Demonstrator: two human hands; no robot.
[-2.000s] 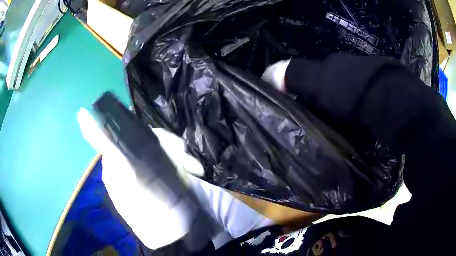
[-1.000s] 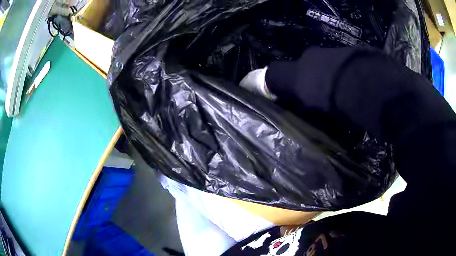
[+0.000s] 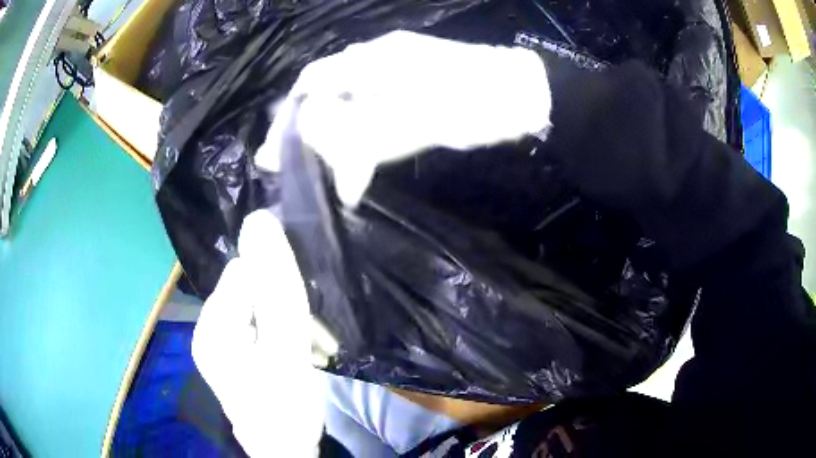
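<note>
My right hand (image 3: pixel 420 98), in an overexposed white glove, is above the open black bin liner (image 3: pixel 501 304). Its fingers are closed around the upper end of a long dark shape, blurred, which looks like a black plastic part (image 3: pixel 309 201). My left hand (image 3: pixel 268 344), also in a white glove, is at the lower left, beside the lower end of this part. Blur and glare hide whether its fingers grip the part. The liner covers a tan carton (image 3: pixel 438 404), whose edge shows near my lap.
The green bench top (image 3: pixel 72 286) with a pale wood edge is on the left. A small white-and-dark tool (image 3: pixel 38 165) lies on it. Another open carton (image 3: pixel 125 107) stands at the upper left. Blue crates (image 3: pixel 165 394) are below the bench, and a blue object (image 3: pixel 756 134) is at the right.
My right hand has come up out of the liner and moved left with the dark part. My left hand, out of view one second ago, is back at the lower left.
</note>
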